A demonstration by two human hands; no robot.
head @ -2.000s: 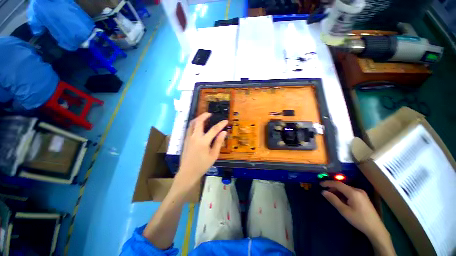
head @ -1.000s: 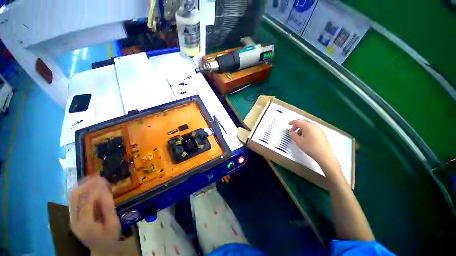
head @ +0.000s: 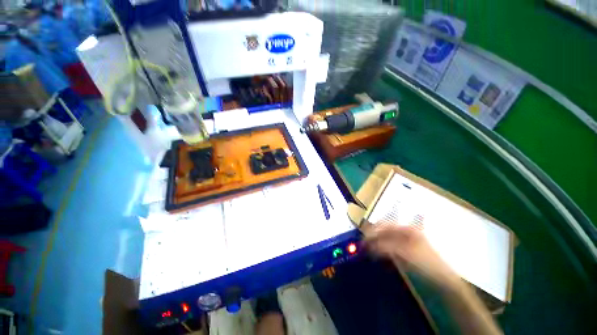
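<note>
My right hand (head: 402, 245) is blurred, over the near-left edge of the open carton (head: 507, 268), close to the red light; whether it holds anything cannot be told. A small skin-coloured part of my left hand (head: 270, 323) shows at the bottom edge between the legs; its fingers are hidden. The orange fixture plate (head: 229, 145) lies at the back of the white table, its left part under the press head (head: 186, 118). It bears the left black nest (head: 201, 165) and the right black nest (head: 269, 160). The liner sheet (head: 452, 242) with dark strips lies in the carton.
Tweezers (head: 325, 201) lie on the white table (head: 222, 242). A heat gun (head: 357, 119) rests on a brown block (head: 360, 141) at the back. The blue front panel (head: 288, 262) carries lit lights. People in blue sit far left.
The fixture plate has slid back under the press head, baring the front of the table. My right hand has moved from the liner sheet towards the panel lights. My left hand has dropped low.
</note>
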